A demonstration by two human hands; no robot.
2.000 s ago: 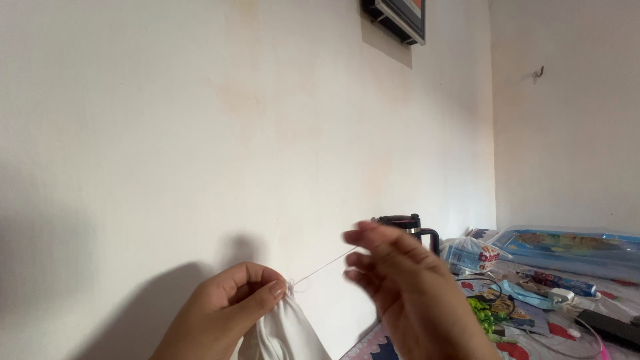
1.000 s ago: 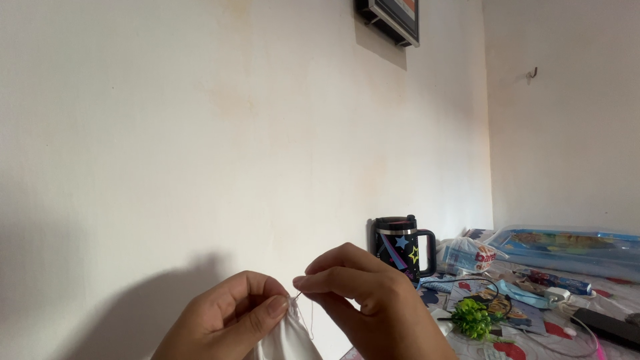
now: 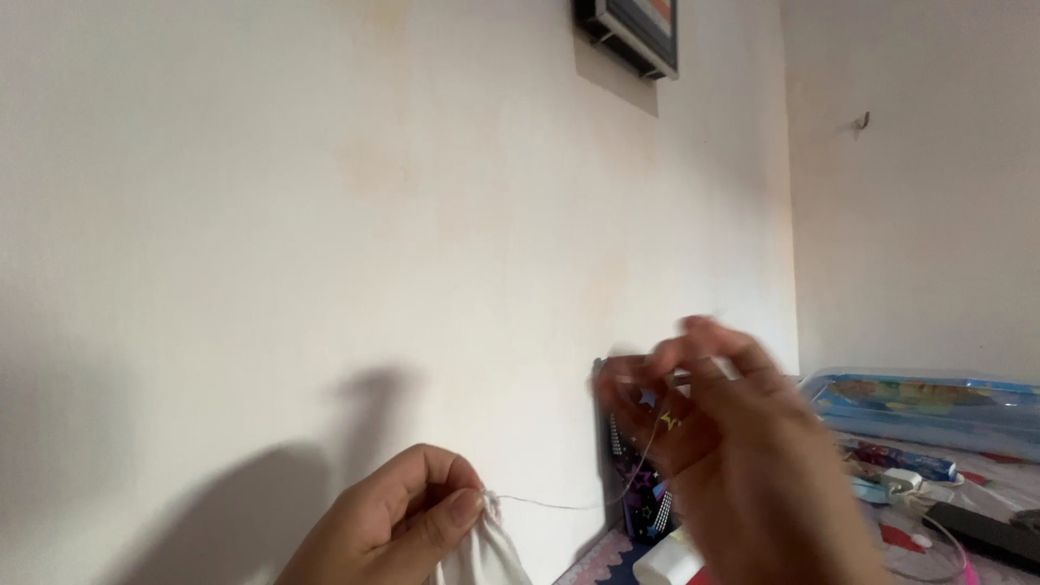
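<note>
My left hand [image 3: 406, 520] pinches the gathered top of a white cloth [image 3: 487, 548] between thumb and forefinger at the lower middle. A thin thread [image 3: 561, 507] runs from the pinched cloth, sags, and rises to my right hand [image 3: 731, 439]. That hand is raised to the right and blurred by motion, its fingertips near one another. Whether a needle is between them cannot be made out. Behind the right hand stands a dark tumbler [image 3: 646, 487] with a star pattern, partly hidden.
A blue-trimmed clear plastic container [image 3: 934, 414] lies at the right on a patterned table cover. Near it are a white charger plug [image 3: 902, 481], a black oblong object [image 3: 983, 536] and a pink-ended cable. A framed item [image 3: 630, 36] and a hook [image 3: 861, 122] are on the walls.
My right hand has moved up and to the right, away from the cloth where it was a second ago, and the thread now spans the gap. My left hand still pinches the cloth.
</note>
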